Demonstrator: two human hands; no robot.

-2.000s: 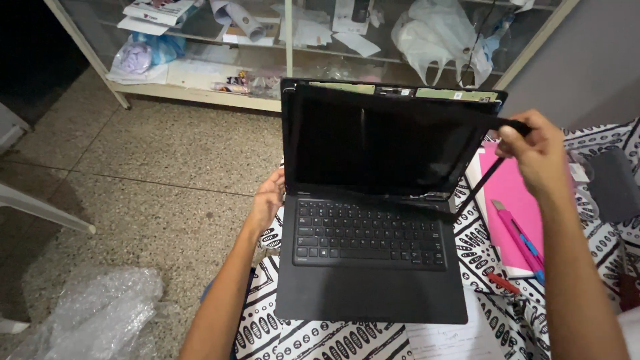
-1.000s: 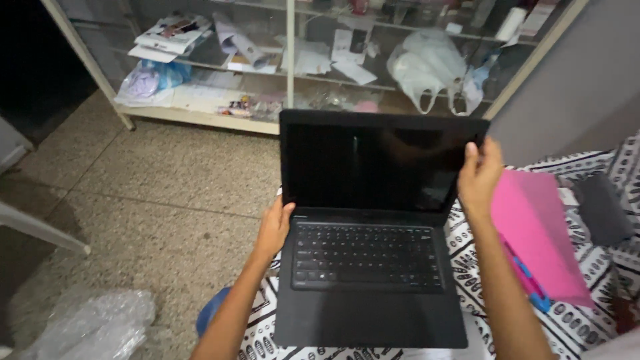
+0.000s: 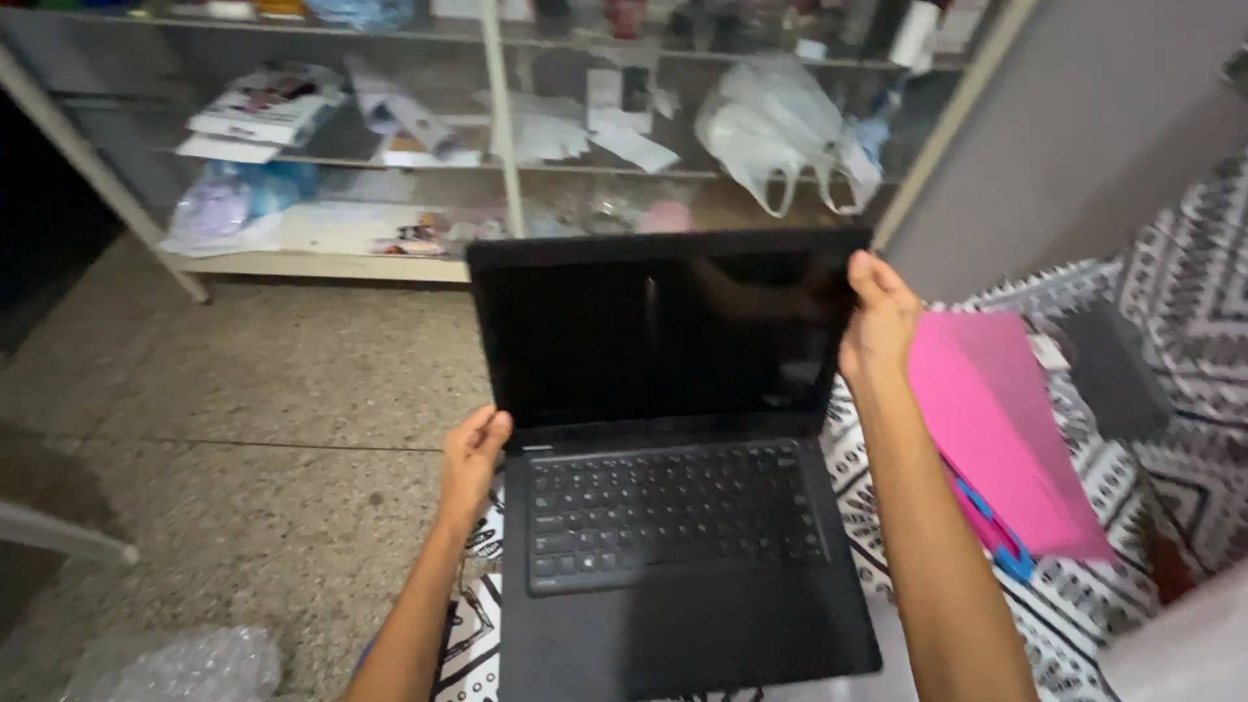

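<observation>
An opened black laptop [image 3: 682, 624] rests on a black-and-white patterned cloth, its dark screen [image 3: 663, 341] upright and framed by a black bezel [image 3: 673, 246]. My left hand [image 3: 476, 458] pinches the lower left edge of the lid near the hinge. Along the upper right edge of the lid, my right hand [image 3: 880, 317] grips with the thumb on the front and the other fingers partly hidden behind. The keyboard [image 3: 673, 512] lies bare between my forearms.
Right of the laptop are a pink folder [image 3: 1004, 439], a blue tool or pen [image 3: 994, 526] and a dark grey flat object [image 3: 1116, 375]. A glass-shelved cabinet [image 3: 341, 265] stands behind. Bubble wrap [image 3: 185, 668] lies at the lower left, below a pale furniture leg [image 3: 68, 534].
Two seconds ago the bezel hung loose at the right in my right hand; now it lies around the screen. My right hand has moved onto the lid's right edge.
</observation>
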